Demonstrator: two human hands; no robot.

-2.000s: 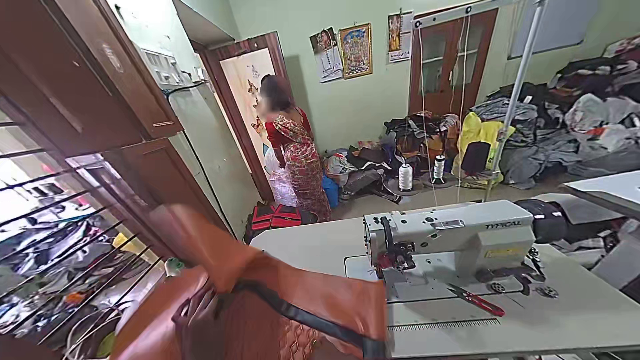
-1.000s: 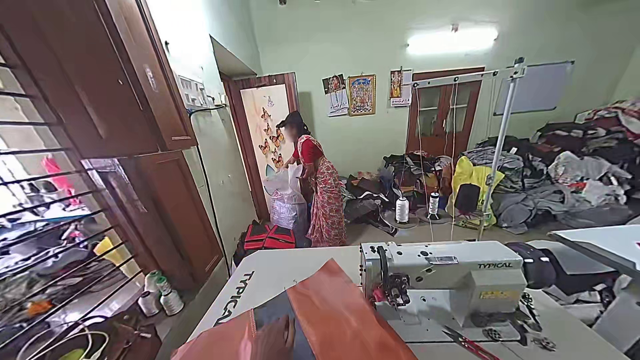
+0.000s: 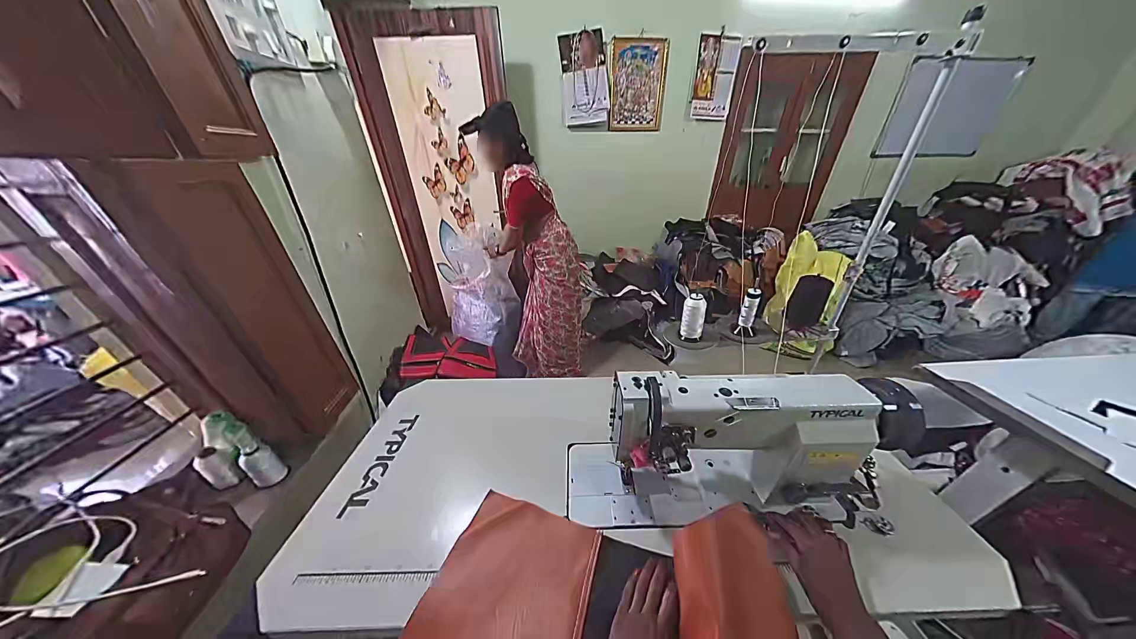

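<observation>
An orange leather-like piece (image 3: 519, 568) with a dark middle strip (image 3: 619, 564) lies at the near edge of the white sewing table. My left hand (image 3: 646, 603) rests on the strip, fingers extended, with the raised orange flap (image 3: 732, 568) beside it. Right of that flap, my right hand (image 3: 812, 555) reaches over the table just in front of the industrial sewing machine (image 3: 745, 435). Its fingers are beside a small dark thing; whether they grip it cannot be told. The red-handled tool of the earlier frames is not discernible.
A person (image 3: 546, 257) stands by the door with a translucent plastic bag (image 3: 479, 297). Thread cones (image 3: 693, 317) stand behind the machine. Another white worktable (image 3: 1038, 399) is at the right, fabric piles (image 3: 958, 284) behind. More thread cones (image 3: 240, 457) stand at the left.
My right hand has come into view by the machine's front, where a red-handled tool lay in the earlier frames. The orange piece now lies lower on the table, with one flap raised.
</observation>
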